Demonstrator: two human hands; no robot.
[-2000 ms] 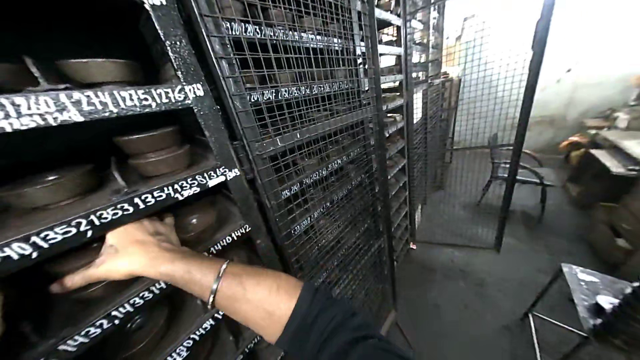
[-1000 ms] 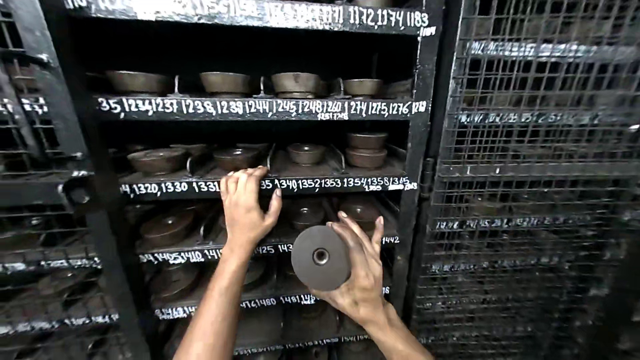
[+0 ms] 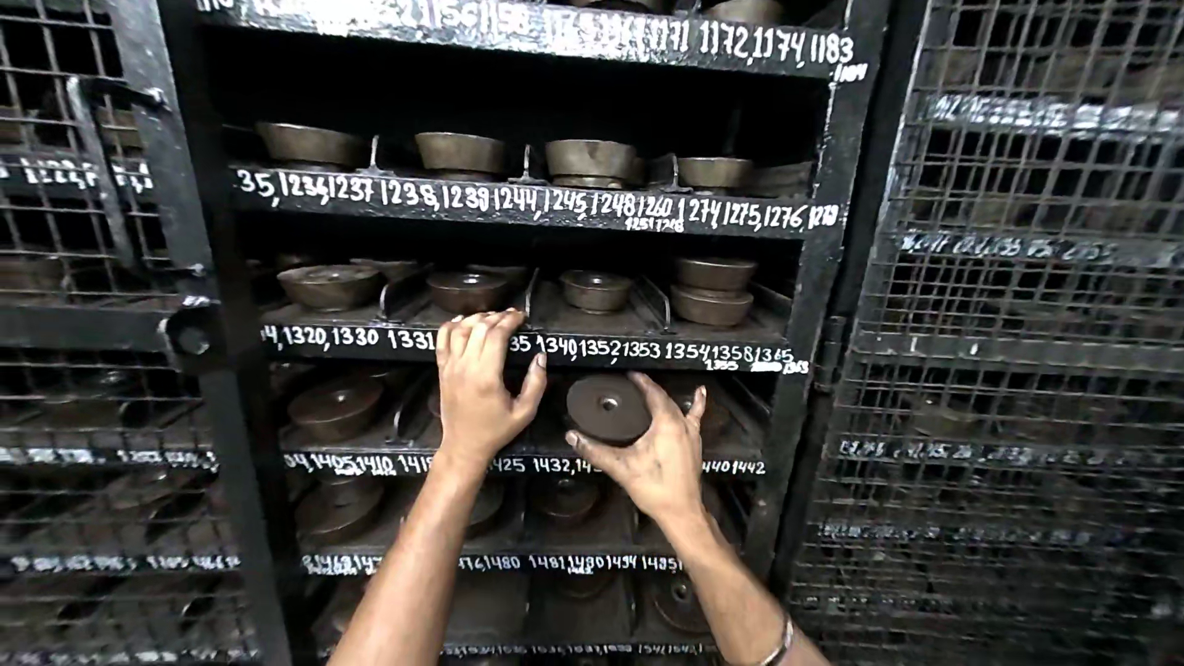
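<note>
My right hand [image 3: 652, 453] holds a dark round metal die [image 3: 608, 408] by its edge, its flat face with a small central hole turned towards me. The die is at the opening of the shelf below the one that my left hand touches. Fingertips of my left hand [image 3: 486, 379] rest on the front edge of that upper shelf [image 3: 638, 349], with nothing seen in the hand. Just behind those fingers sits a round metal die [image 3: 469, 290]; a smaller one [image 3: 596, 290] stands to its right, and two stacked dies [image 3: 713, 291] are farther right.
Thin metal dividers [image 3: 659, 301] part the shelves. More dies [image 3: 592, 162] stand on the shelf above and others [image 3: 336, 410] lower down. A mesh door [image 3: 1008, 370] is at the right, and a mesh door frame with a handle [image 3: 106, 176] is at the left. Shelf edges bear painted numbers.
The view has swung from the rack's side to its front since the oldest frame. Since one second ago, the right hand has moved the die away from me, to the lower shelf's opening.
</note>
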